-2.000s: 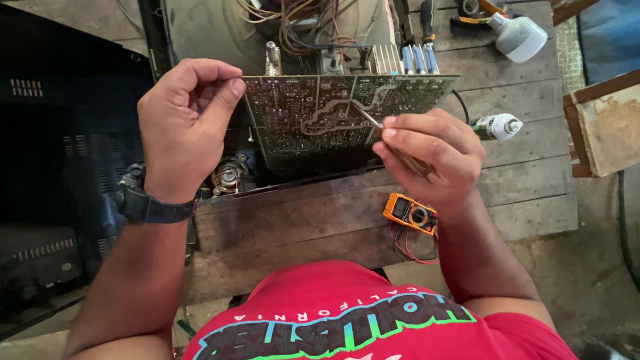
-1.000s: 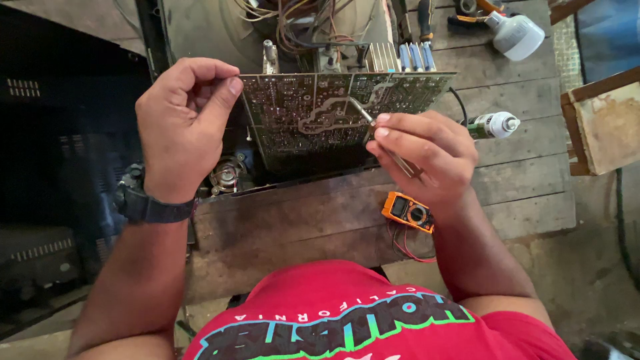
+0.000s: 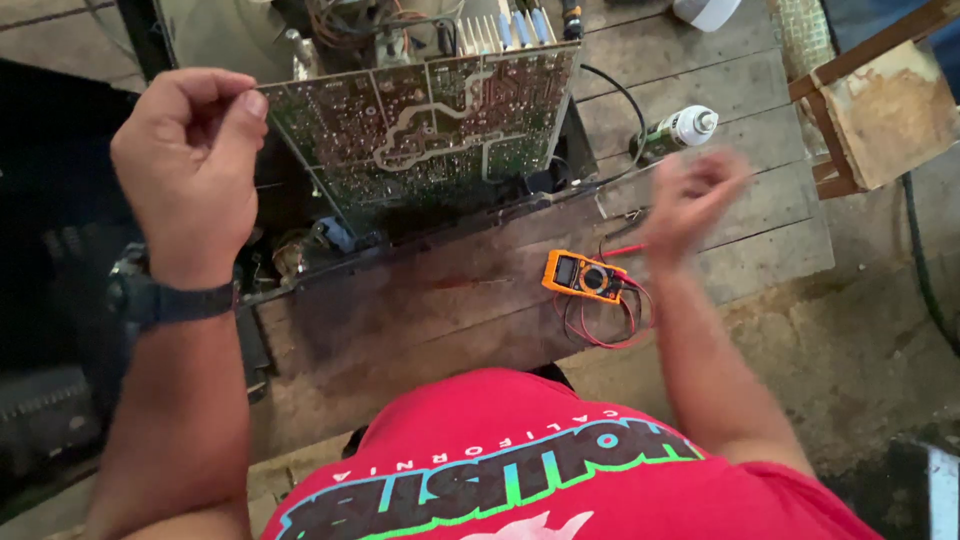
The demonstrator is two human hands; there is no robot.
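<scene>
A green printed circuit board (image 3: 420, 135) stands tilted, its soldered side facing me, in an open electronic chassis. My left hand (image 3: 195, 150) pinches its upper left corner between thumb and fingers. Off to the board's right, my right hand (image 3: 694, 195) is motion-blurred, with fingers partly curled; whether it holds anything cannot be told. Just below the spray can (image 3: 679, 131), that hand is also near a red test probe (image 3: 622, 250). An orange digital multimeter (image 3: 585, 277) lies on the wooden bench with coiled red and black leads. A thin, slender tool (image 3: 484, 281) lies left of the meter.
Wires and a metal heat sink (image 3: 472, 36) are behind the board. A black cable (image 3: 637, 105) curves beside the spray can. A large black housing (image 3: 52, 225) fills the left side. At the right is a wooden frame (image 3: 821, 135), beyond the bench planks (image 3: 780, 187).
My right hand has left the board's face, where it held a slender metal tool, and moved right toward the spray can. My left hand still holds the board's corner. The view has shifted.
</scene>
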